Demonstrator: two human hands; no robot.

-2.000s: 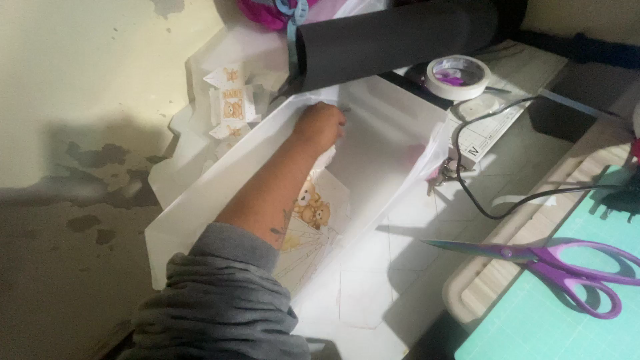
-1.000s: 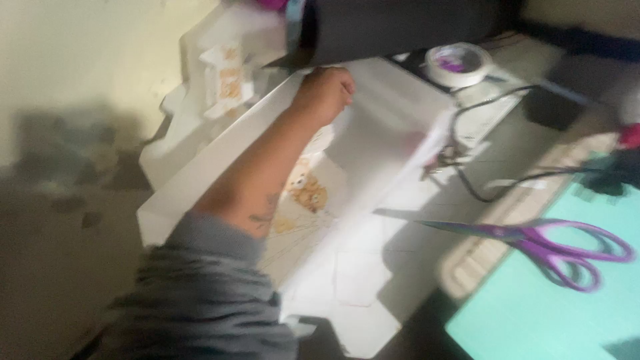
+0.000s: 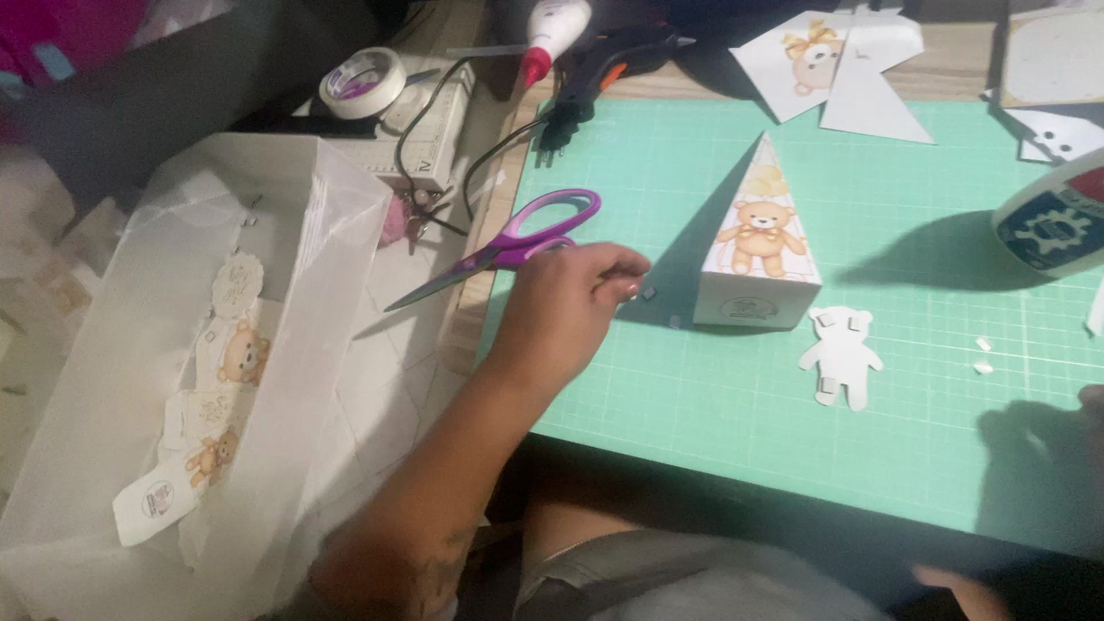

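Note:
My left hand point(image 3: 573, 297) hovers over the left part of the green cutting mat point(image 3: 690, 405), beside purple-handled scissors point(image 3: 517, 246). Its fingers are curled towards the thumb; whether they pinch anything is unclear. Small grey adhesive squares point(image 3: 649, 294) lie by the fingertips. To the right stands a pointed paper box point(image 3: 759, 250) with a teddy bear print. A white bear-shaped paper cutout point(image 3: 841, 358) lies near its base, with several grey squares on it. Only a sliver of my right hand point(image 3: 1094, 405) shows at the right edge, so its grip is hidden.
A long translucent bin point(image 3: 302, 285) at left holds printed paper cutouts point(image 3: 241, 349). Behind are a tape roll point(image 3: 362, 84), a black glue gun point(image 3: 617, 65) with its cord, and a white bottle point(image 3: 556, 30). A glue bottle point(image 3: 1056, 216) and paper pieces point(image 3: 875, 78) sit at right.
My left hand has left the translucent bin and moved right, over the cutting mat. The view has swung right, bringing in the pointed box and bear cutout.

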